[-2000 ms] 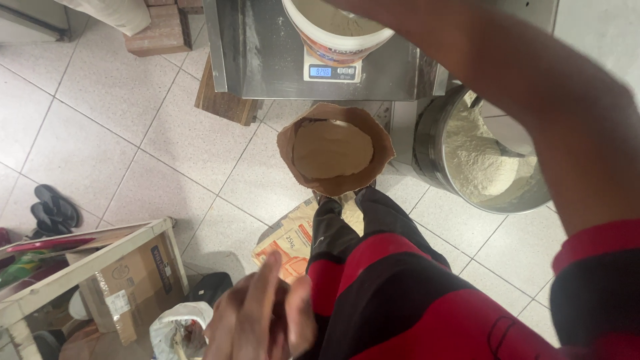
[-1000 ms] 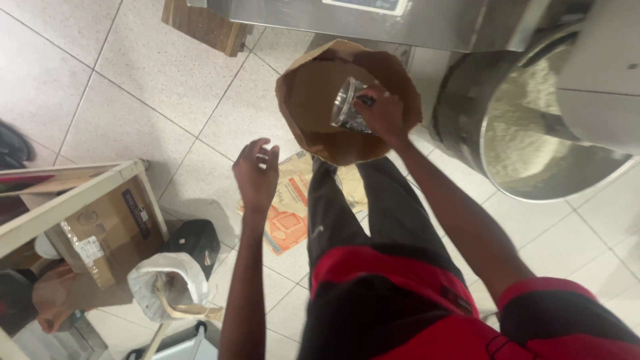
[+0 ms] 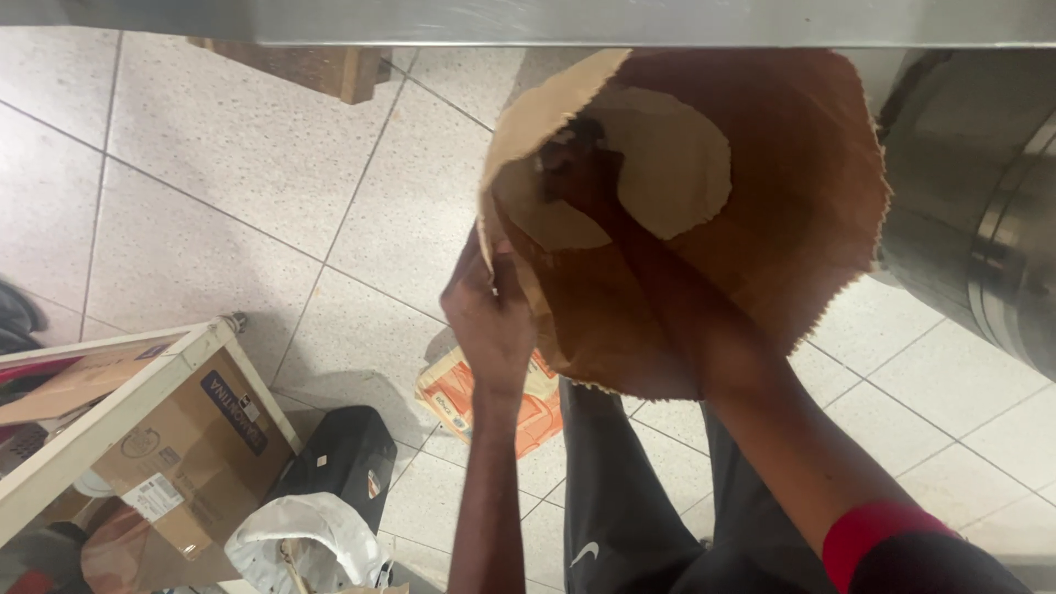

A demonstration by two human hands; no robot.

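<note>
A large brown paper sack [image 3: 792, 165] with a torn, jagged rim stands open below the metal table edge. Pale flour-like powder [image 3: 676, 165] lies at its bottom. My left hand [image 3: 495, 305] grips the sack's rim at its left side. Deep inside the sack is my right hand [image 3: 582, 169], above the powder at the left; a dark, blurred shape is at its fingers, and I cannot tell whether it holds the clear scoop seen earlier.
A steel table edge [image 3: 528, 25] crosses the top, with a steel bowl [image 3: 990, 231] at right. Lower left are a white-framed shelf [image 3: 190, 346] with cardboard boxes [image 3: 206, 437], a black bin [image 3: 346, 454] and a white-bagged bin [image 3: 305, 536]. A printed paper sack [image 3: 454, 396] lies on the floor.
My left hand has moved from beside the sack onto its rim. My right hand, which held a clear scoop at the sack's mouth, is now deeper inside. The view has moved closer to the sack.
</note>
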